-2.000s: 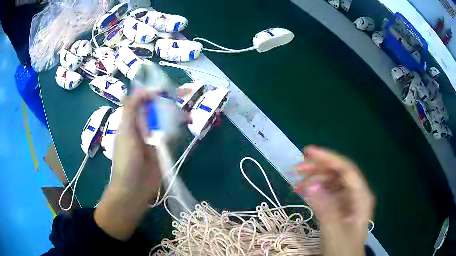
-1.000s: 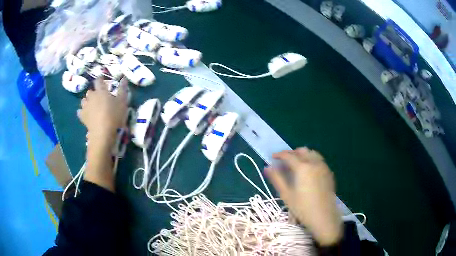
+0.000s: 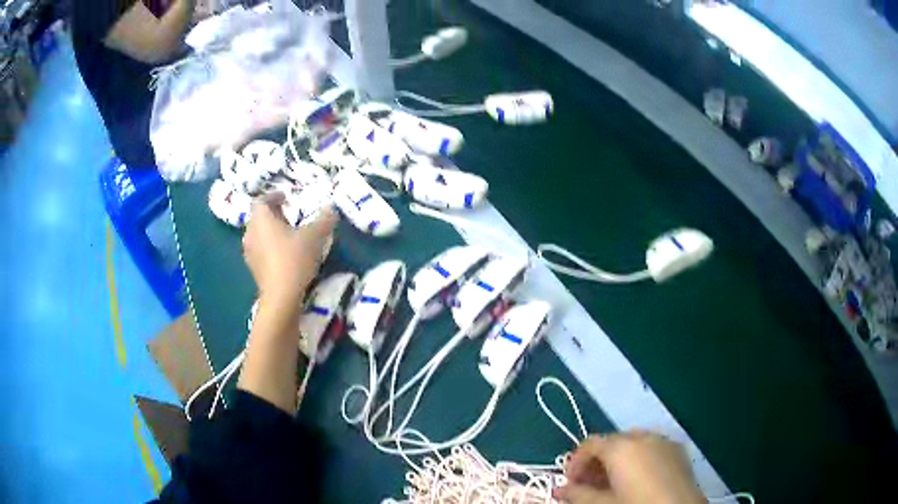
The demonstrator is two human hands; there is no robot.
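Observation:
My left hand (image 3: 286, 246) reaches to the near edge of the pile of white housings (image 3: 364, 202); its fingertips are at a housing, and whether they grip it cannot be told. My right hand (image 3: 630, 468) is at the right edge of the heap of pale cords (image 3: 473, 480), its fingers bent close to the cords; a grip on one cannot be made out. Several open housings with blue marks (image 3: 512, 340) stand on edge in a row between the hands, their cords trailing toward the heap.
A clear plastic bag (image 3: 231, 103) lies at the upper left, near another person's arm (image 3: 148, 34). A grey metal rail (image 3: 601, 369) divides bench from green belt. White units with cords (image 3: 679, 253) lie on the belt. A blue basket (image 3: 835, 177) stands beyond. A blue stool (image 3: 138, 212) is left.
The view has shifted, so the bench sits lower and further right. The left hand has let go of the unit it held and is at the pile. The right hand has come down to the cords.

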